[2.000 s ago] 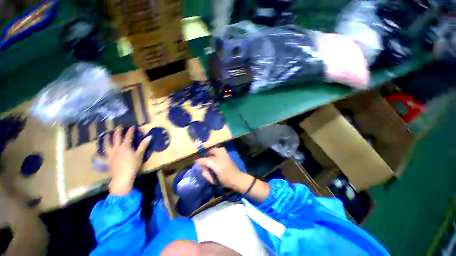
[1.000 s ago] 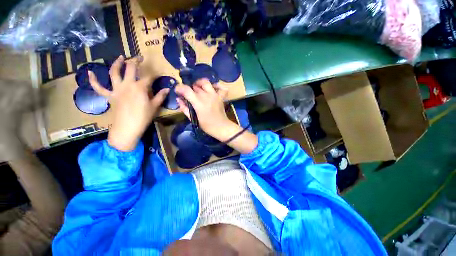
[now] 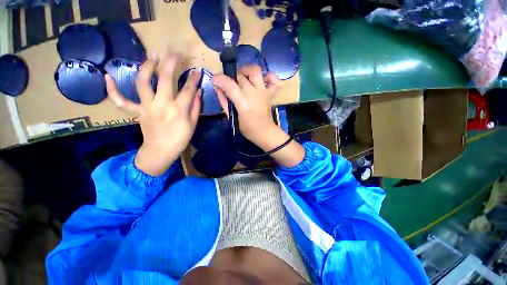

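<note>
A dark navy oval part [image 3: 210,99] is at the cardboard's near edge, between my two hands. My left hand [image 3: 167,114] is bare, palm down with fingers spread; its thumb lies on this oval and its fingertips are blurred. My right hand [image 3: 250,106] holds a black pen-like hot tool [image 3: 228,64], its metal end pointing to the far side, and its fingertips meet the oval's right side. Ridged ovals [image 3: 80,82] lie left of my left hand, and another oval [image 3: 281,53] lies to the right. The grip under my fingers is partly hidden.
Dark ovals [image 3: 214,160] sit below the bench edge at my lap. A black cable [image 3: 332,61] crosses the green bench [image 3: 378,61]. A plastic bag [image 3: 428,28] lies at the far right. An open carton [image 3: 397,133] stands on the right. Small dark pieces lie on the far side.
The view has moved closer to the ovals. My left hand has come nearer my right hand, with its thumb on the oval. My right hand still holds the tool.
</note>
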